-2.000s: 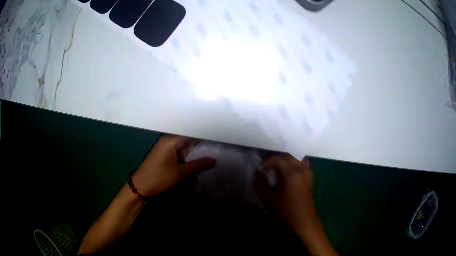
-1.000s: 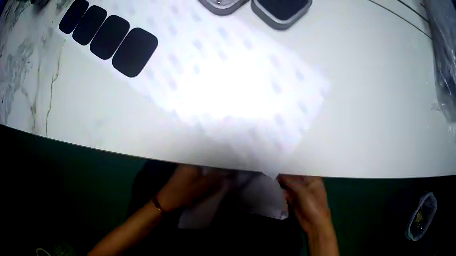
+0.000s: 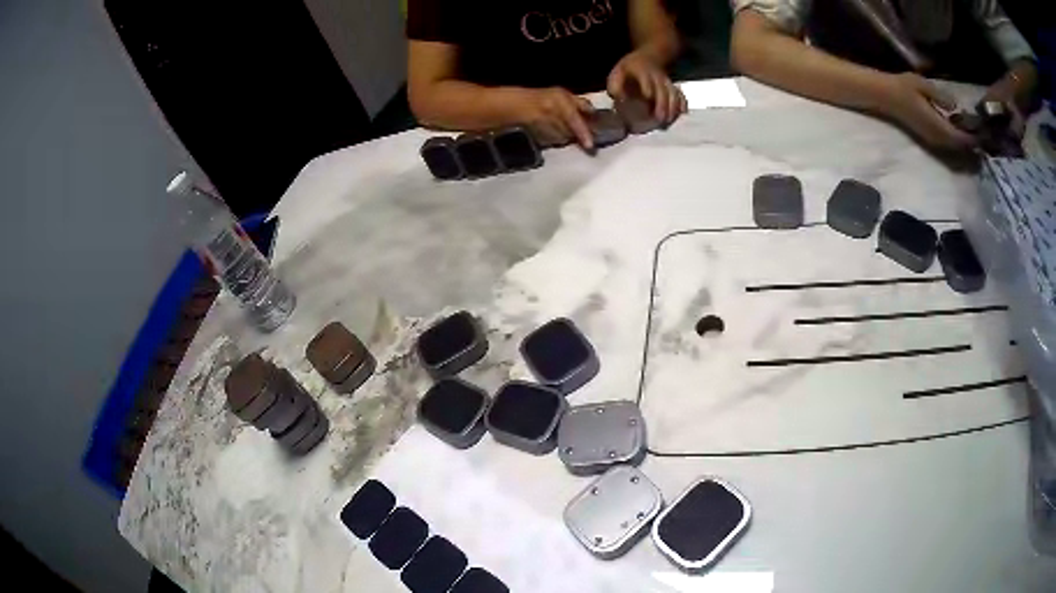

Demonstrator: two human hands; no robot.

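Neither of my hands is in view. Black adhesive pads (image 3: 397, 537) lie in a diagonal row on the white backing sheet (image 3: 498, 521) at the bottom, the lowest pad cut off by the frame edge. Two bare metal housings with silver faces (image 3: 613, 510) stand beyond the sheet, small holes or screws near their corners. A padded housing (image 3: 702, 524) with a black face and bright rim stands right of them. Several more padded housings (image 3: 525, 415) are grouped behind and to the left.
Brown-faced pieces (image 3: 262, 388) are stacked at left, near a water bottle (image 3: 246, 263) and blue crate (image 3: 151, 359). Dark grey pieces (image 3: 855, 209) stand beyond the grooves. A plastic bag (image 3: 1025, 255) lies at right. Two people sit opposite, hands on small pieces.
The view has swung up from the table's near edge to its far side. My hands and the white paper between them have left the picture.
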